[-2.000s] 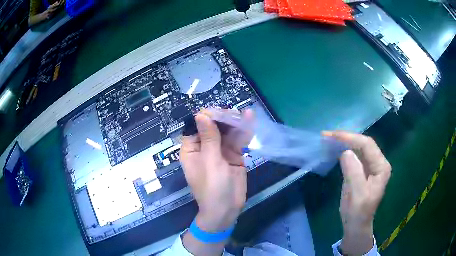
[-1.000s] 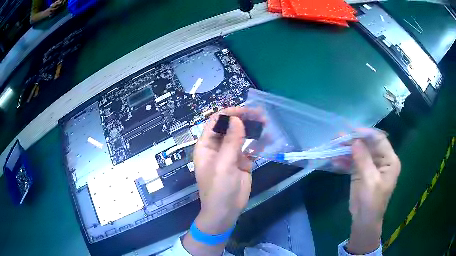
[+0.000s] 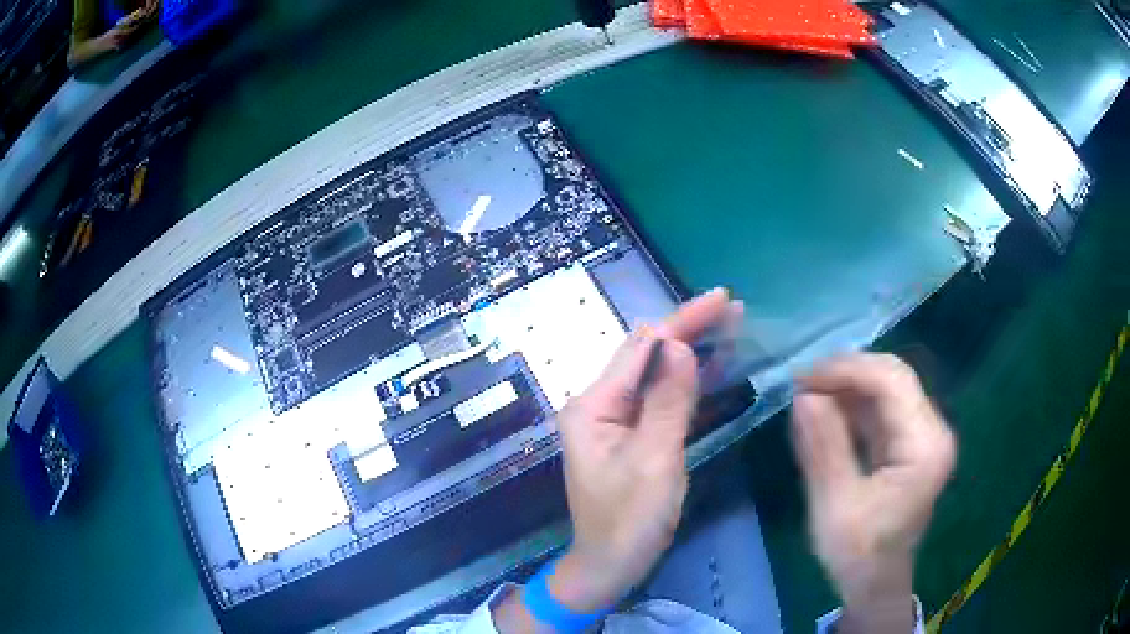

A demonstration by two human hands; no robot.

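Note:
An open laptop base (image 3: 279, 495) lies tilted in front of me, with the dark mainboard (image 3: 359, 279) across its upper part and the touchpad module (image 3: 452, 427) at its lower middle. My left hand (image 3: 635, 434), with a blue wrist strap (image 3: 558, 603), is over the base's right front corner and pinches a small dark part (image 3: 649, 365). My right hand (image 3: 867, 464) is blurred, just right of the base, fingers curled. A faint clear plastic bag (image 3: 805, 347) shows between the hands; whether the right fingers hold it cannot be told.
A blue parts bin (image 3: 43, 434) stands at left. Red bubble bags (image 3: 775, 25) lie at the top right, near another laptop base (image 3: 991, 112). A crumpled scrap (image 3: 975, 238) lies at the right bench edge. Dark boards (image 3: 112, 186) and a person's arm (image 3: 112, 40) are across the rail (image 3: 267, 198).
My left hand has moved right and down with the dark part, uncovering the touchpad area. The bag, earlier stretched between both hands with white strips inside, now shows only faintly.

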